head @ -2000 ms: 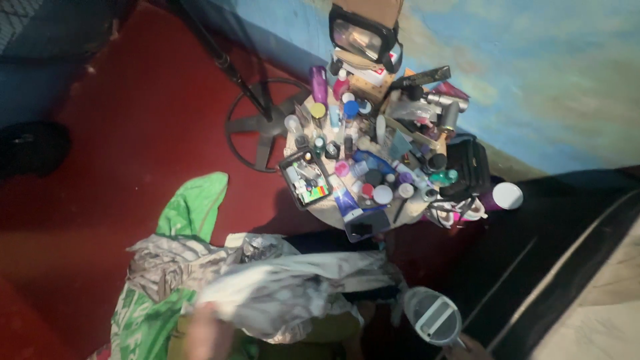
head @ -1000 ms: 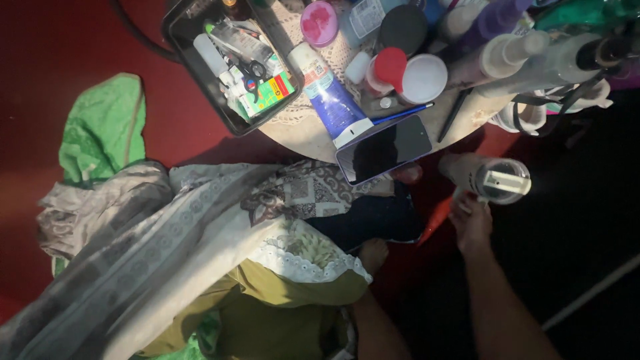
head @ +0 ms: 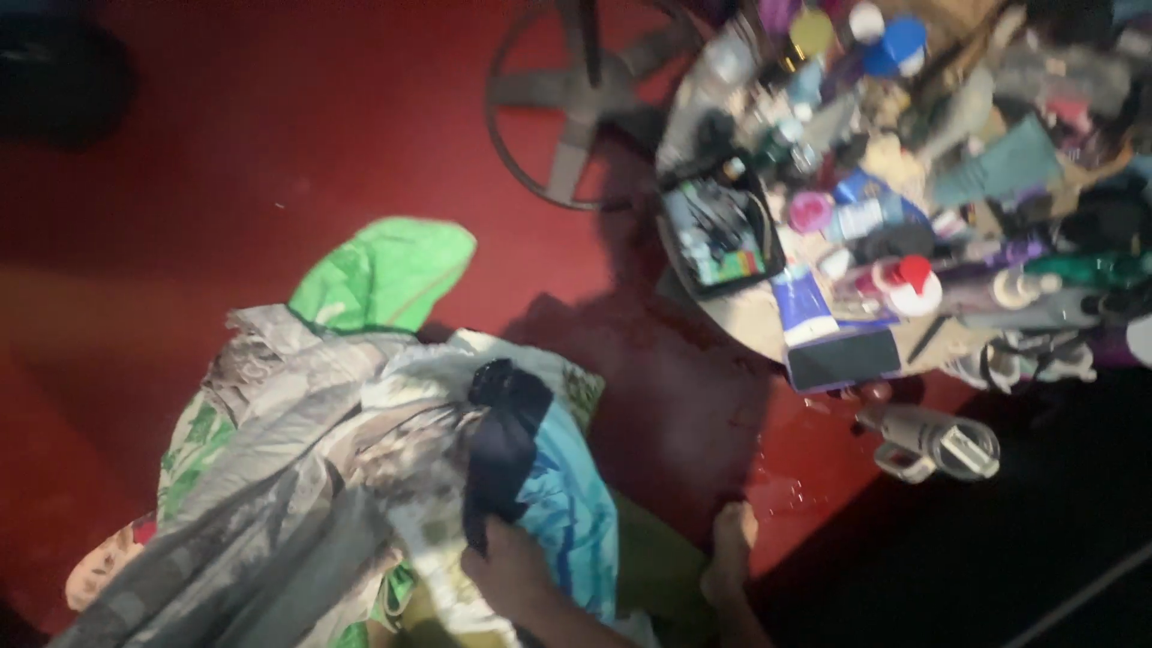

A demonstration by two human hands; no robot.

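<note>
My right hand (head: 513,562) grips the lower end of a dark navy cloth (head: 508,432) on a heap of fabric at the lower middle. Under and beside it lie a light-blue patterned cloth (head: 567,504) and white and olive cloth. A long grey cloth (head: 297,450) runs toward the lower left edge. A bright green cloth (head: 387,274) lies at the heap's far end. My left hand is out of view. A lidded tumbler with a handle (head: 936,445) stands by the table, no hand on it.
A crowded round table (head: 747,315) at the upper right holds bottles, a blue-and-white tube (head: 801,301), a black tray (head: 720,225) and a phone (head: 846,360). A stand's round base (head: 580,99) is beside it. A bare foot (head: 733,531) rests on the wet-looking red floor (head: 792,495).
My right hand has let go of the tumbler's handle and moved left onto the cloth heap, where it grips navy cloth. The light-blue cloth now shows. The view has shifted and widened.
</note>
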